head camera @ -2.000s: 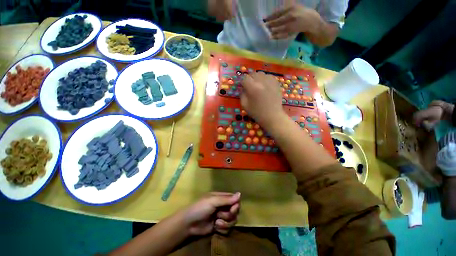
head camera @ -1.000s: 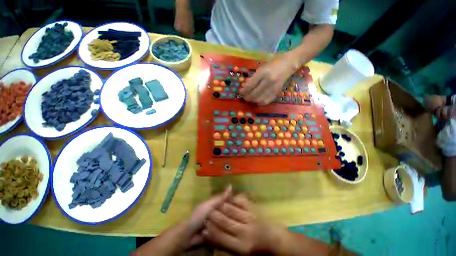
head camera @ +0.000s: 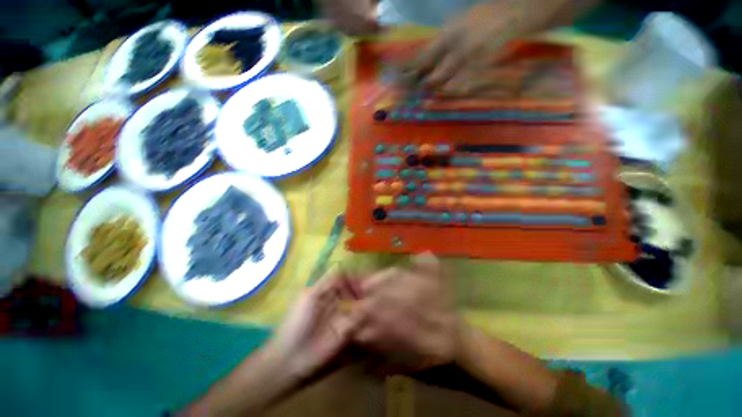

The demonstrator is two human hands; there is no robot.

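Observation:
My left hand (head camera: 316, 323) and my right hand (head camera: 413, 313) are together at the table's front edge, touching each other. Both are blurred; whether anything is between them cannot be told. Beyond them lies the red tray (head camera: 488, 244), with two panels of orange, teal, yellow and black pieces (head camera: 488, 175). Another person's hand (head camera: 460, 57) is over the far panel and hides part of it. A slim green tool (head camera: 328, 251) lies left of the tray, its lower end near my left hand.
White plates of grey strips (head camera: 230, 232), yellow pieces (head camera: 114, 248), orange pieces (head camera: 95, 147) and dark pieces (head camera: 175, 138) stand at left. A bowl with black pieces (head camera: 655, 265) and a white container (head camera: 663, 61) stand at right.
My right hand has drawn back from the tray to my left hand. Another person's hand has come over the far panel. The view has shifted and blurred.

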